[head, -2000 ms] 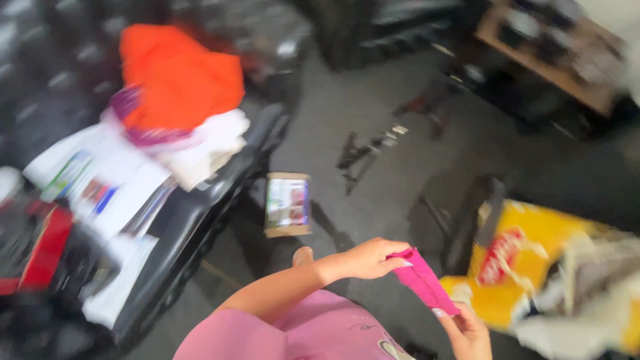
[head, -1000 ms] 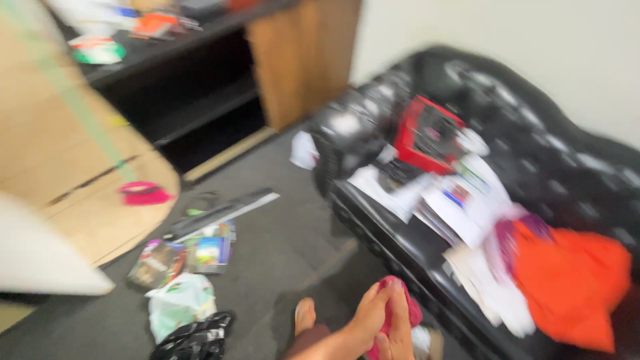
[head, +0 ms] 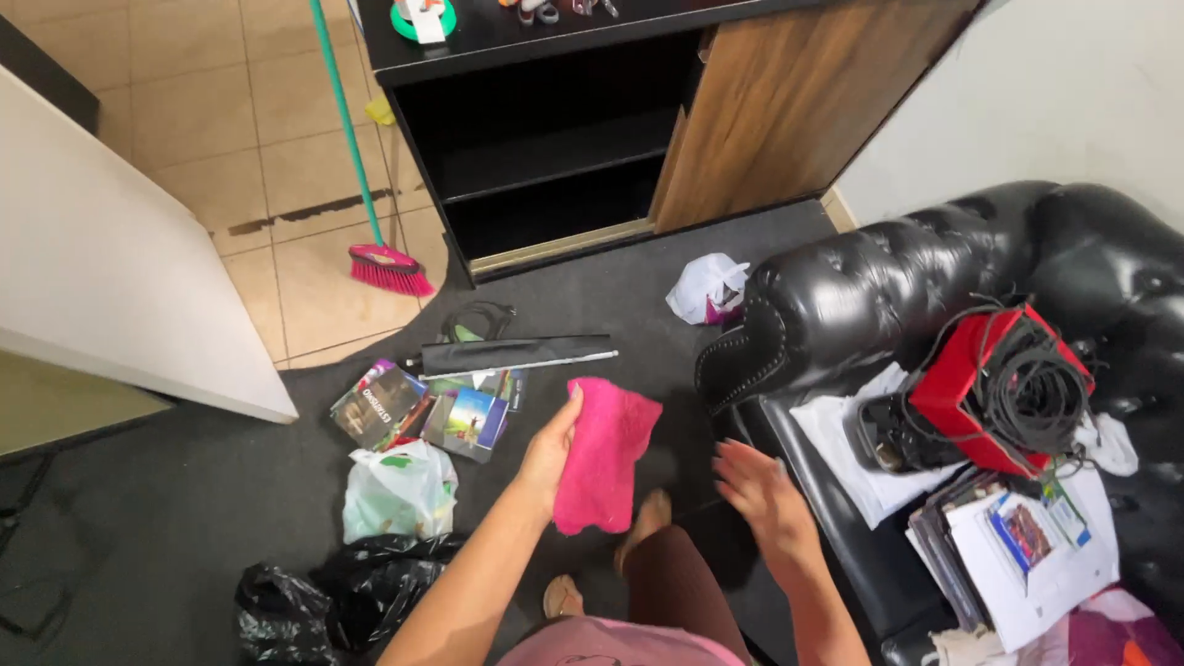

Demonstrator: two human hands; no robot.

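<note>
A bright pink cloth (head: 606, 458) hangs in front of my body in the head view, gripped along its left edge by my left hand (head: 553, 444). Apart from the cloth, to its right, my right hand (head: 758, 486) is held up with its fingers extended and nothing in it, close to the front edge of the black leather sofa (head: 888, 268). On the sofa lie a red box (head: 953, 398) with coiled black cables (head: 1027, 379), a stack of papers (head: 1027, 555) and white cloth or bags.
An open black cabinet (head: 555, 55) with a wooden sliding door (head: 795, 111) stands ahead. A broom (head: 388, 268) rests on the tiles. Books (head: 379, 407), a long black item (head: 518, 353), a white plastic bag (head: 708, 287), a pale bag (head: 402, 490) and black bags (head: 370, 592) lie on the dark floor.
The view has swung far round toward the cabinet. A second ago both hands were together at the pink cloth; now my right hand is off it and the cloth hangs spread from my left.
</note>
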